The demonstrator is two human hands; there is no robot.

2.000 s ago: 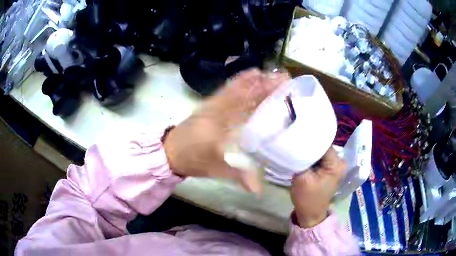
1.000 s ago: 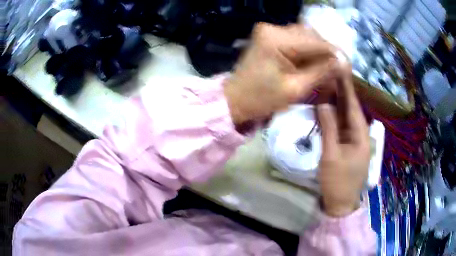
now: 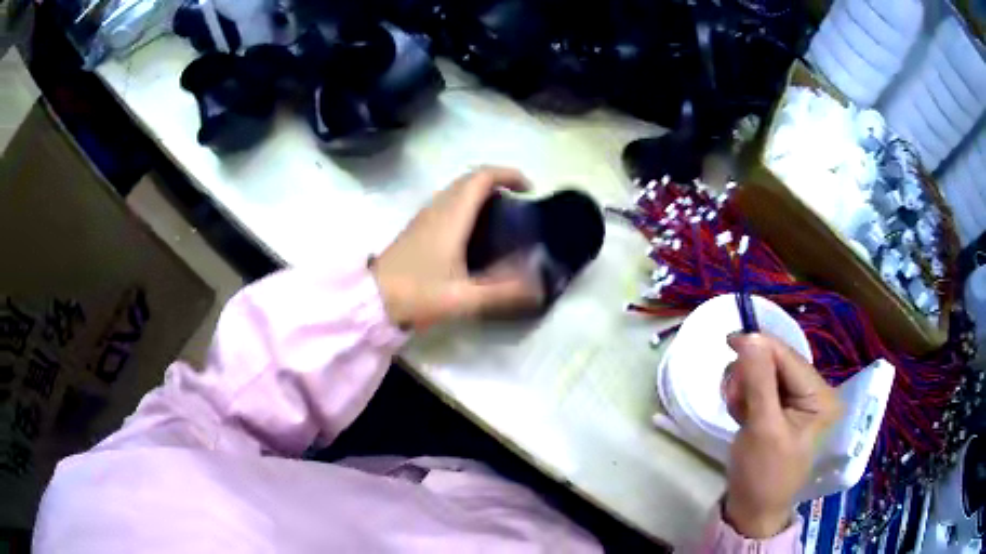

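My left hand (image 3: 432,260) grips a black camera head (image 3: 541,243) over the middle of the bench. The head is dark and rounded with a lobe to the right. My right hand (image 3: 773,417) pinches a dark wire lead (image 3: 746,312) that rises from the white camera housing (image 3: 697,363). The housing rests on the bench at the right, round face up, with its flat wall-mount bracket (image 3: 862,427) to the right of my right hand. The lead's lower end is hidden by my fingers.
Red-and-blue wire leads (image 3: 757,265) with white plugs lie behind the housing. An open carton (image 3: 843,265) holds white parts and silver pieces. Black heads (image 3: 357,81) are piled at the back. White stacked covers (image 3: 870,38) stand back right. A large cardboard box (image 3: 92,281) is at left.
My left hand has left the wire area and moved left, and now holds a black head. My right hand has closed its fingers on the lead. The view has shifted, showing more of the cardboard box.
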